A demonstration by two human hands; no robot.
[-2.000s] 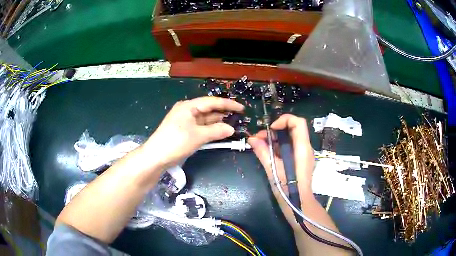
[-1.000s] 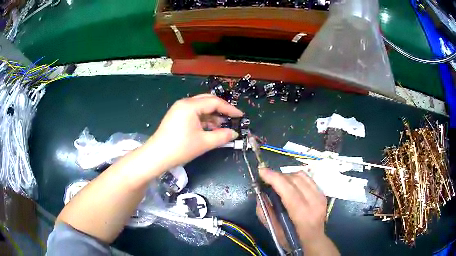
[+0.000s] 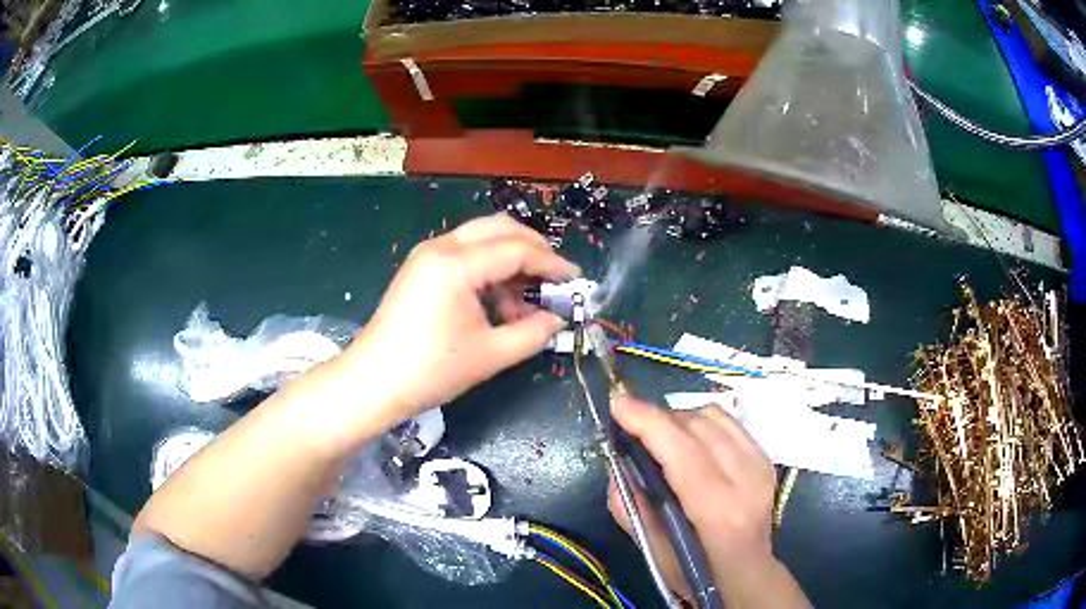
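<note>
My left hand (image 3: pixel 447 315) pinches a small black switch (image 3: pixel 550 295) with shiny terminals. My right hand (image 3: pixel 703 476) holds the dark soldering iron (image 3: pixel 655 482), with a silvery feed tube along it. The iron's tip is at the switch's right-hand terminals, and pale smoke rises from there. A white cord end with a collar (image 3: pixel 569 341) lies just below the switch. Its blue and yellow-green leads (image 3: pixel 679 357) run right over white pieces (image 3: pixel 792 434); a red-brown lead goes up toward the terminals. The exact contact point is blurred.
Loose black switches (image 3: pixel 584 202) lie behind my hands, before a red-orange box (image 3: pixel 536 89). A translucent hood (image 3: pixel 822 113) hangs at upper right. Brass strips (image 3: pixel 1000 434) pile at right. Bagged cord (image 3: pixel 256 357) with plugs (image 3: pixel 455 488) lies at lower left. A white cord bundle (image 3: pixel 42 321) is far left.
My right hand has moved down from the cord end, and the iron's tip has come to the switch. Smoke now rises there. My left hand has stayed nearly in place with the switch.
</note>
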